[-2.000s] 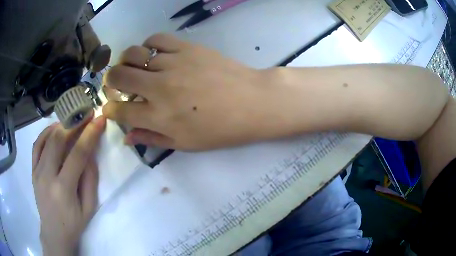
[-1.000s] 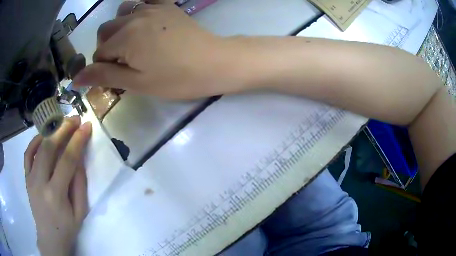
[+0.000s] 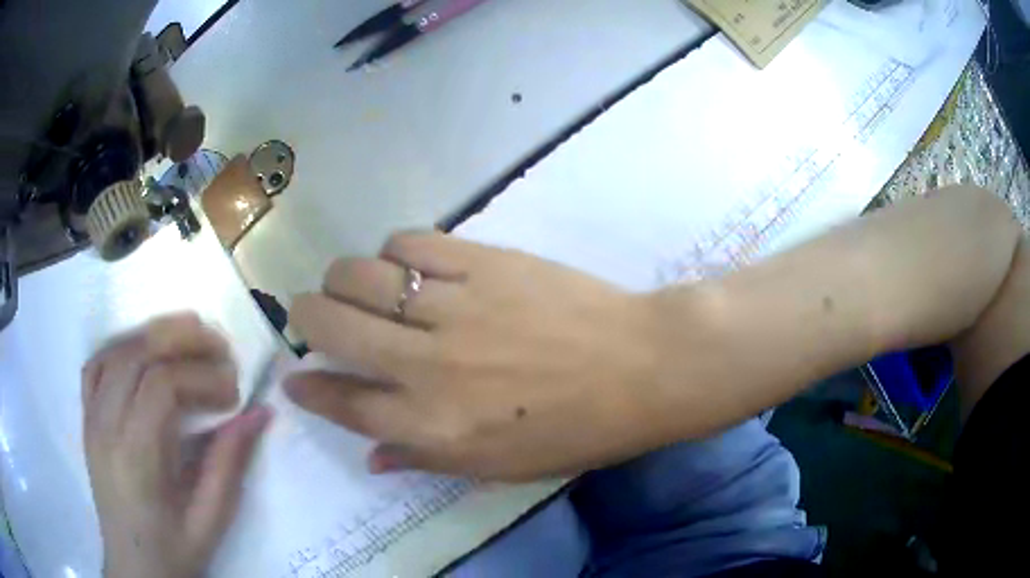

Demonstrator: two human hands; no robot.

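Observation:
A thin white fabric piece (image 3: 147,282) lies on the white bed below the presser foot (image 3: 175,212), its right edge running down towards my hands. My left hand (image 3: 169,435) is blurred at the lower left, its fingers curled over the fabric's lower part and its thumb pointing right. My right hand (image 3: 474,356), with a ring, is right of the fabric's lower corner, thumb and index fingertips beside it. Whether either hand grips the fabric is unclear. The cream ribbed knob (image 3: 116,222) is left of the foot.
An orange-brown block (image 3: 235,201) and a round silver plate (image 3: 272,167) sit right of the foot. Pink-handled snips (image 3: 412,28) lie at the top, and a tan card (image 3: 762,25) at the top right. The ruler scale (image 3: 373,525) runs along the front edge.
My right hand has moved from beside the foot down towards the front edge, uncovering the block and silver plate. My left hand has moved down and right, away from the foot, and its fingers have curled.

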